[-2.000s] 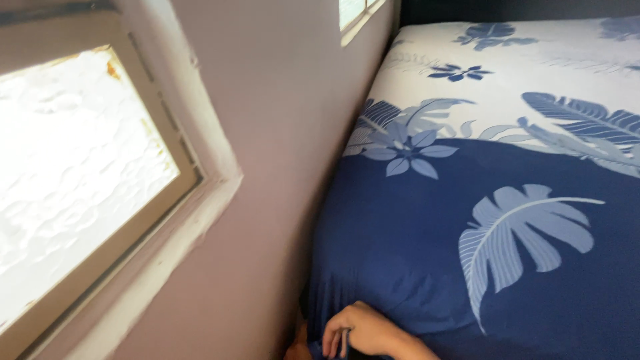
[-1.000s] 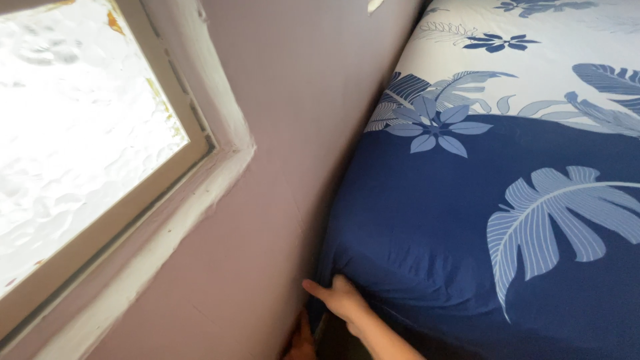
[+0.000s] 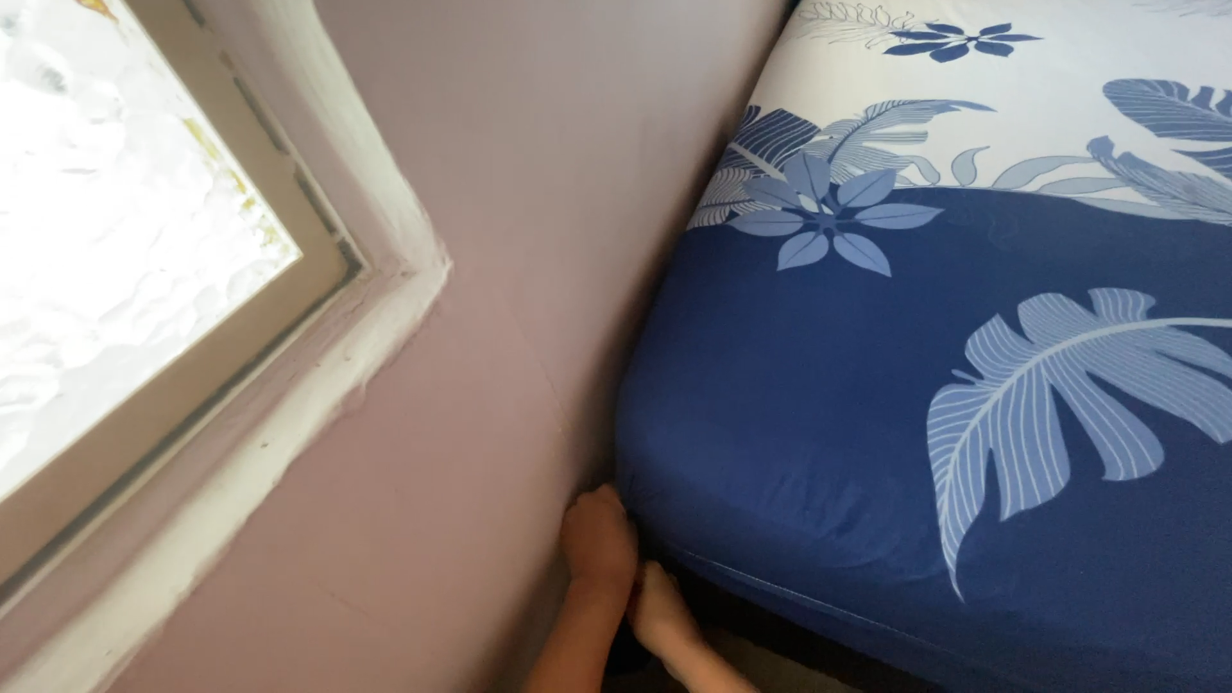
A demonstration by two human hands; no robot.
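Observation:
A fitted sheet [image 3: 808, 385], navy with pale leaf and flower prints below and white above, covers a mattress. My left hand [image 3: 599, 534] reaches into the narrow gap between the wall and the mattress corner, its fingers mostly hidden behind the sheet's edge. Just right of it and lower, my right hand [image 3: 659, 602] is at the underside of the same corner, its fingertips out of sight. Whether either hand grips the fabric cannot be made out. The sheet lies fairly smooth on top, with faint creases near the corner.
A mauve painted wall [image 3: 481, 385] runs close along the mattress's left side. At the left is a window with textured glass [image 3: 115, 212], a brown frame [image 3: 289, 279] and a rough white border [image 3: 385, 221]. Dark space shows beneath the mattress's front edge.
My left hand has come up from low by the wall to the mattress corner. My right hand, earlier on the corner's side with its thumb out, is now lower, under the edge.

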